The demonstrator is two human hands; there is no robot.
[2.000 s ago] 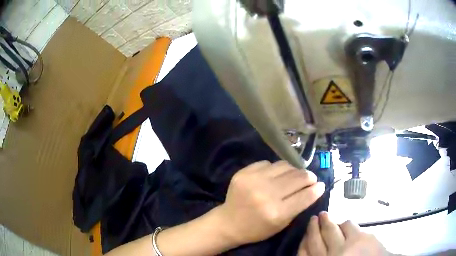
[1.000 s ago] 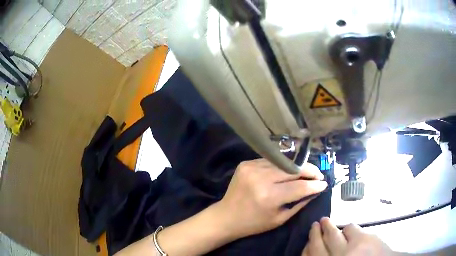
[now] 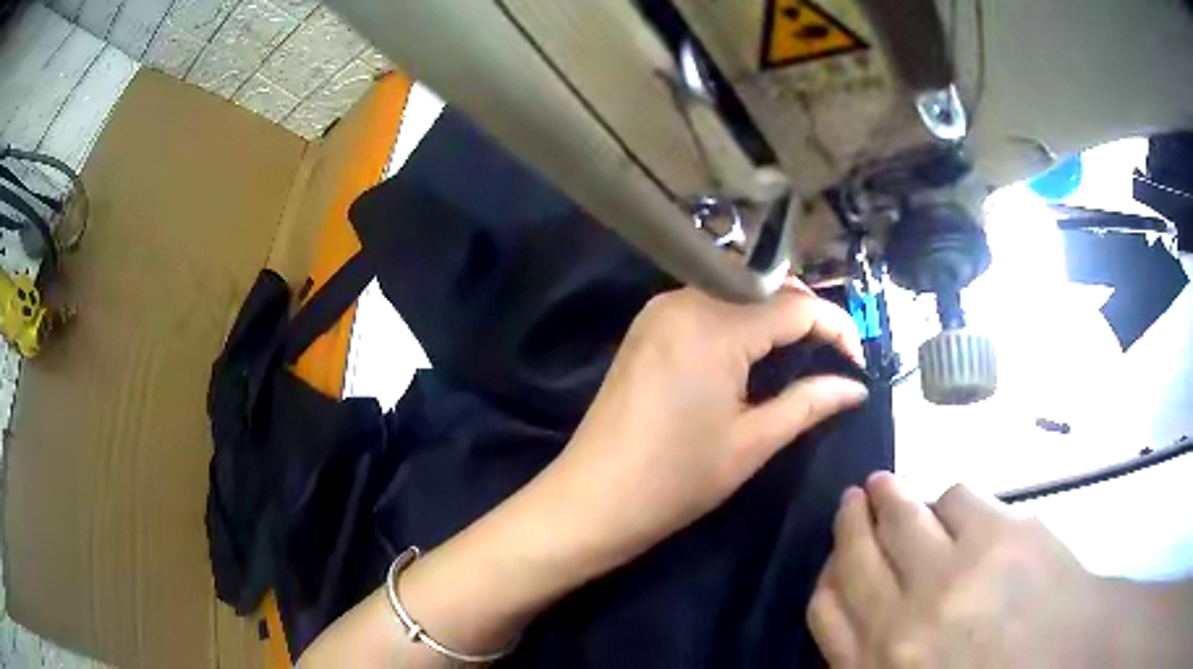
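A large dark navy garment piece (image 3: 510,301) lies under the machine head and over the table's left edge. My left hand (image 3: 720,392), with a bracelet on the wrist, pinches a fold of the cloth between thumb and fingers, just left of the presser foot area (image 3: 866,311) with its blue part. My right hand (image 3: 949,582) rests on the cloth's right edge nearer to me, fingertips pressed on it; whether it grips the cloth is hard to tell. The needle tip is hidden.
The cream machine head (image 3: 811,144) fills the top, with a ribbed knob (image 3: 958,366) below it. Black scraps (image 3: 1123,281) lie on the right. A cardboard sheet (image 3: 131,366) stands left of the orange table edge (image 3: 373,170). A yellow object (image 3: 20,314) is at far left.
The view has moved closer and lower, so the machine sits higher in the picture. My left thumb and fingers have parted around a raised fold. My right hand shows more fully.
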